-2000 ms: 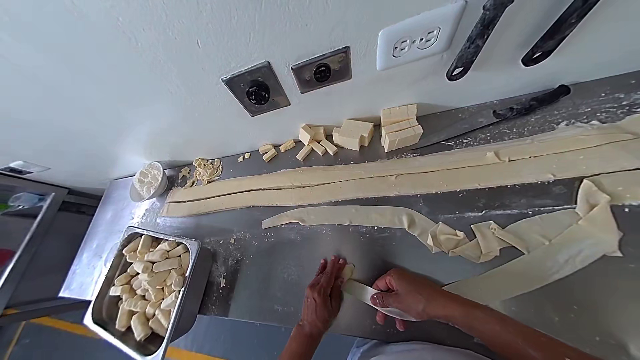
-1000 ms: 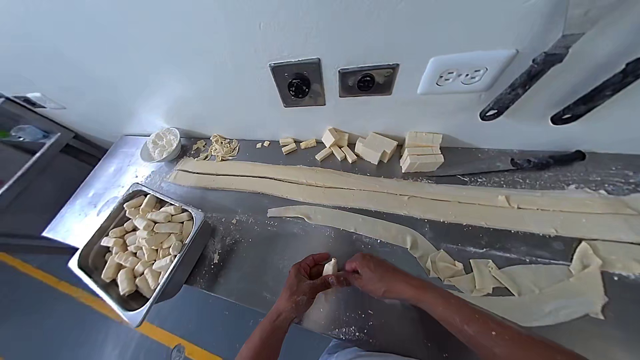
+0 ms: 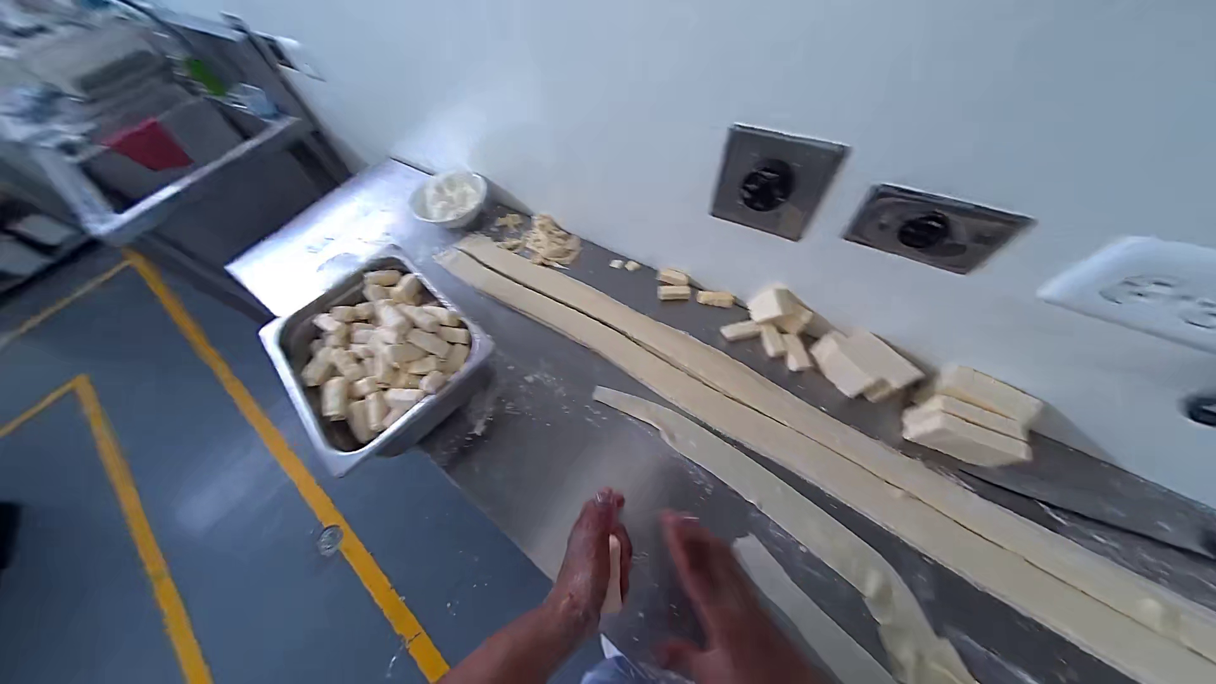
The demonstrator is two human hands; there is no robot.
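Note:
My left hand (image 3: 587,560) is curled around a pale dough-wrapped piece (image 3: 614,573), low over the front of the steel table. Just to its right my right hand (image 3: 712,594) is apart from it, blurred, with no object visible in it. A loose dough strip (image 3: 741,465) lies beyond and right of my hands, and another strip end (image 3: 788,589) runs beside my right hand. Farther back, long parallel dough strips (image 3: 684,370) cross the table. At the table's left, a deep steel pan (image 3: 418,432) holds many wrapped pieces (image 3: 389,342).
Along the wall are a white bowl of flour (image 3: 449,198), dough scraps (image 3: 551,240), cheese sticks (image 3: 674,285) and cheese blocks (image 3: 969,418). Wall outlets (image 3: 779,180) sit above. A sink (image 3: 199,180) stands at the far left, beyond the table (image 3: 532,408).
My hands, together at the small piece one second ago, are now apart, with the piece in my left hand. The view has swung to the left.

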